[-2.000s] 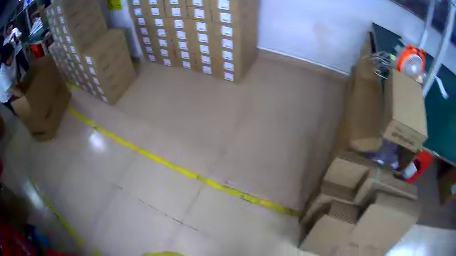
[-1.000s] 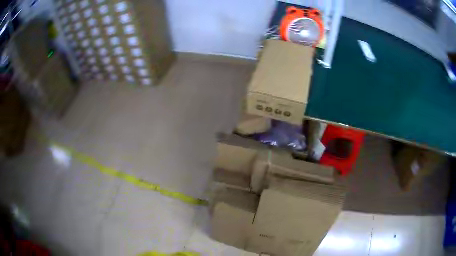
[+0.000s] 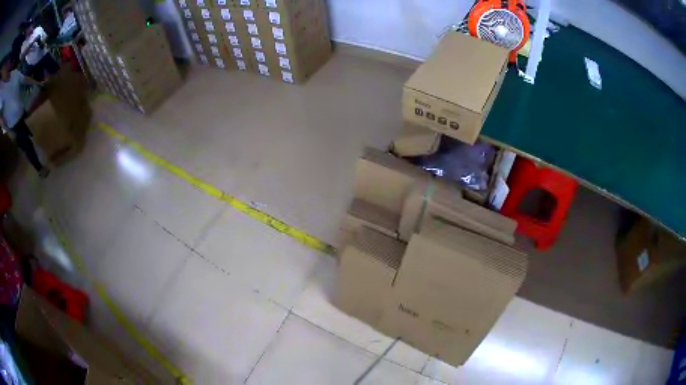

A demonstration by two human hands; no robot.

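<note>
Neither of my hands is in the picture. Nearest in front of me, flattened cartons (image 3: 459, 293) lean in stacks on the tiled floor, with dark print on the front one. Behind them a closed brown carton (image 3: 457, 79) with dark print and round symbols sits at the end of the bench (image 3: 594, 128). A small white box or strip (image 3: 593, 73) lies on the bench's dark green mat.
An orange fan (image 3: 499, 28) stands behind the carton. A red stool (image 3: 538, 201) and a brown carton (image 3: 647, 256) are under the bench. Labelled master cartons (image 3: 248, 34) stand by the wall. Yellow tape (image 3: 226, 197) crosses the floor. People (image 3: 19, 105) are at far left.
The view has swung right and then slightly back left. The flattened cartons and bench now stand right of centre, and the people at left are visible again. No hand appears in any frame.
</note>
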